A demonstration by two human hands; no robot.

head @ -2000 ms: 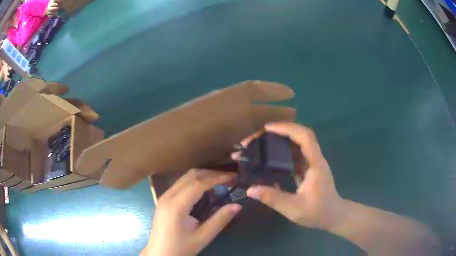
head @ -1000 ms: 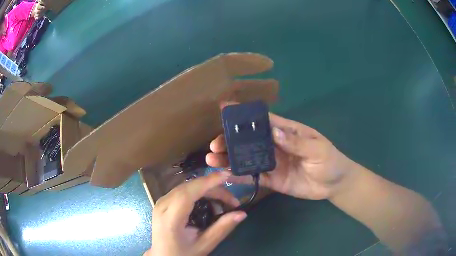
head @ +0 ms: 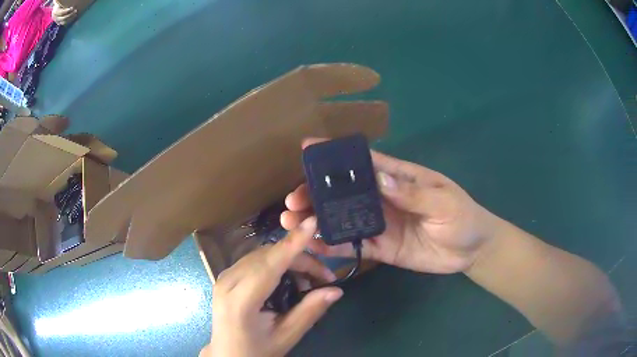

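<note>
My right hand (head: pixel 426 216) holds a black power adapter (head: pixel 343 188) above the box, its two silver prongs and faint printed label facing up. A black cord (head: pixel 356 263) leaves the adapter's lower end and curves to my left hand (head: pixel 269 289). My left hand holds the dark coiled bundle, partly hidden by its fingers; its index fingertip is at the adapter's lower left edge. The brown mailer box (head: pixel 207 256) lies open beneath, its long lid (head: pixel 230 153) standing behind. Dark cables show inside it; the hands hide the rest.
Open brown boxes (head: pixel 43 178) stand grouped at left, one with a black cord inside. The green table (head: pixel 475 84) reflects a bright strip of light at lower left. A person's hand (head: pixel 64 14) and pink clothing show at the upper left edge.
The adapter has turned from its side to show its prong face, and the coiled cord has come into view in my left hand. The box lid appears farther up and left.
</note>
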